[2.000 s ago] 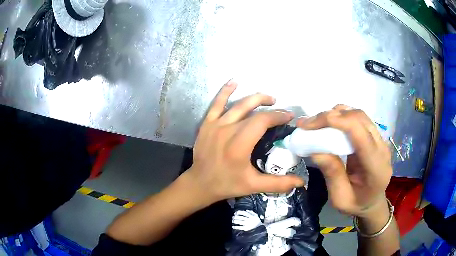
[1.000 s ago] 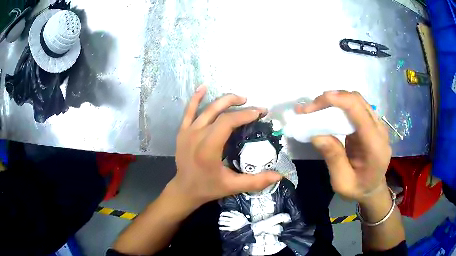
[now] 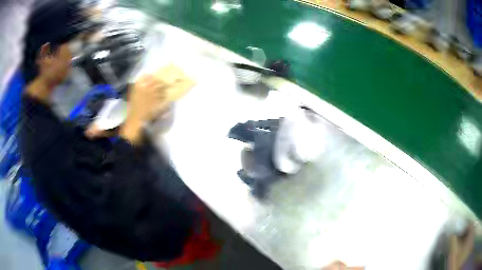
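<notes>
The view is blurred. A figure part with a pale grey hat (image 3: 301, 142) and a dark coat (image 3: 261, 153) lies on the metal bench. A sliver of skin, probably my left hand (image 3: 343, 266), shows at the bottom edge; its fingers and anything in them are cut off. My right hand cannot be made out. A blurred brown and dark shape (image 3: 461, 247) is at the lower right edge; I cannot tell what it is. The bust and the white glue bottle do not show.
A person in black (image 3: 100, 179) sits at the left with a hand on a tan board (image 3: 172, 82). A green conveyor belt (image 3: 349, 68) curves along the bench's far side. Another pale hat (image 3: 248, 74) is by the belt edge. A red stool (image 3: 195, 242) is below the bench.
The view has swung left and up, bringing in the neighbouring person and belt. Both hands, the bust and the glue bottle have largely or fully left the picture.
</notes>
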